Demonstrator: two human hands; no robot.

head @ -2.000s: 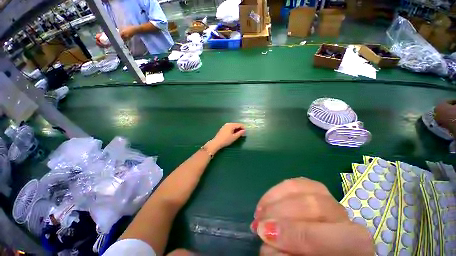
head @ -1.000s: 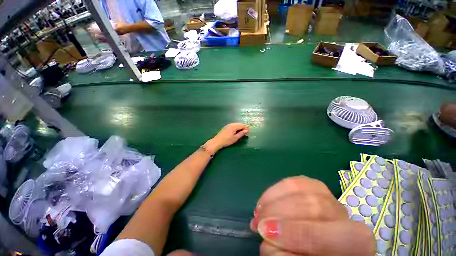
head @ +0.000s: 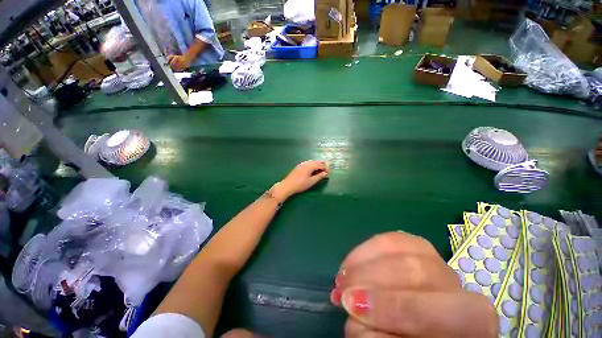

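A white clip fan [head: 496, 148] lies on the green belt [head: 264, 142] at the right, its ribbed dome up and its clip base toward me. Another white clip fan [head: 124, 146] lies on the belt at the left, by the metal post. My left hand [head: 305, 178] rests on the middle of the belt with curled fingers and nothing visible in it. My right hand [head: 409, 287] is large and close at the lower right, fingers curled against the thumb. It touches neither fan, and no item shows in it. Its palm is hidden.
Crumpled clear bags [head: 142, 231] lie over a blue bin at the lower left. Sheets of round pads [head: 501, 264] are fanned at the lower right. Small cardboard trays [head: 432, 70] and white fans [head: 247, 76] are across the belt. A person in blue [head: 175, 30] is opposite.
The right-hand fan has shifted right along the belt. Another fan has appeared at the left. The hand at the far right edge has left the view. My hands have barely moved.
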